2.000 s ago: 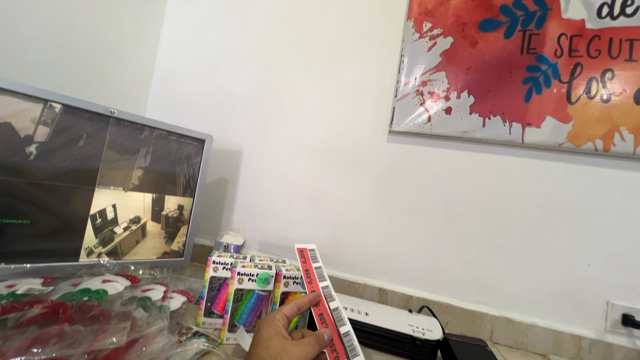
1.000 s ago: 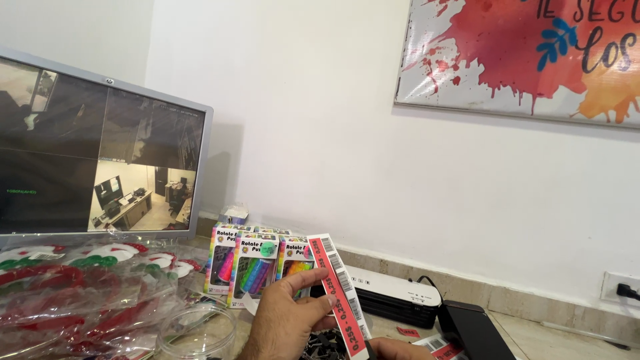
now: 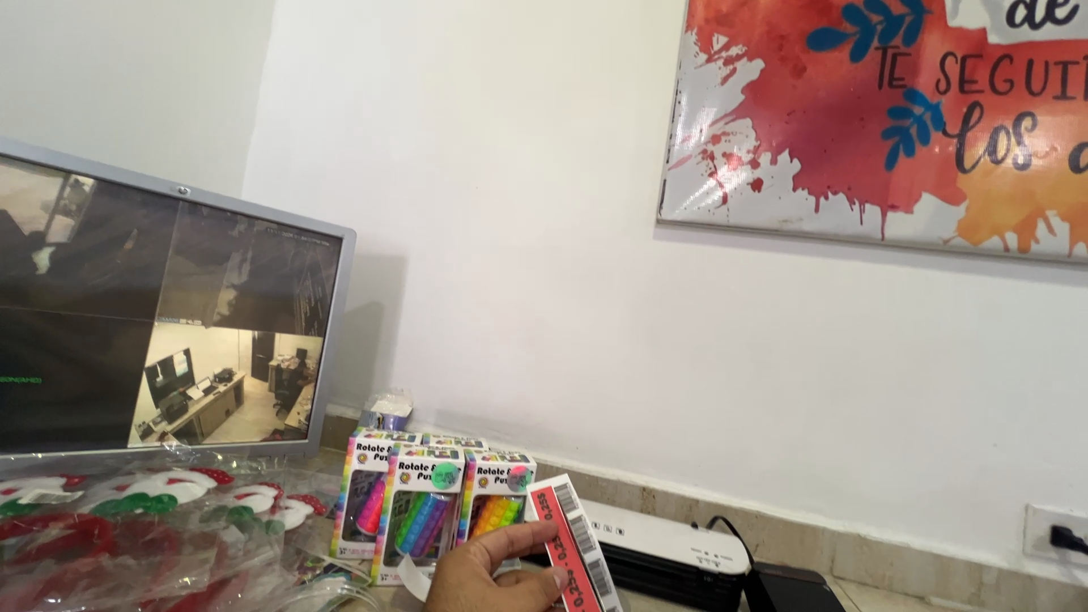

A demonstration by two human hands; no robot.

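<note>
My left hand [image 3: 501, 569] is at the bottom centre, its thumb and forefinger on a strip of red and white barcode labels [image 3: 578, 544] that stands tilted. A small pale curl of paper [image 3: 414, 580] shows at the hand's left side. Just behind the hand are several boxed rotating puzzle toys [image 3: 425, 518] with coloured cylinders in their windows. My right hand is out of view. The lower end of the strip is cut off by the frame's bottom edge.
A monitor [image 3: 340, 340] stands at the left, with plastic-wrapped red, white and green items [image 3: 153, 527] before it. Behind the strip lies a white and black machine [image 3: 680, 544], beside a black object [image 3: 795, 591]. A wall socket [image 3: 1054, 537] and a colourful poster [image 3: 816, 127] are at the right.
One second ago part of my right hand showed at the strip's lower end; now it is out of view. The left hand still holds the strip. The view has tilted up.
</note>
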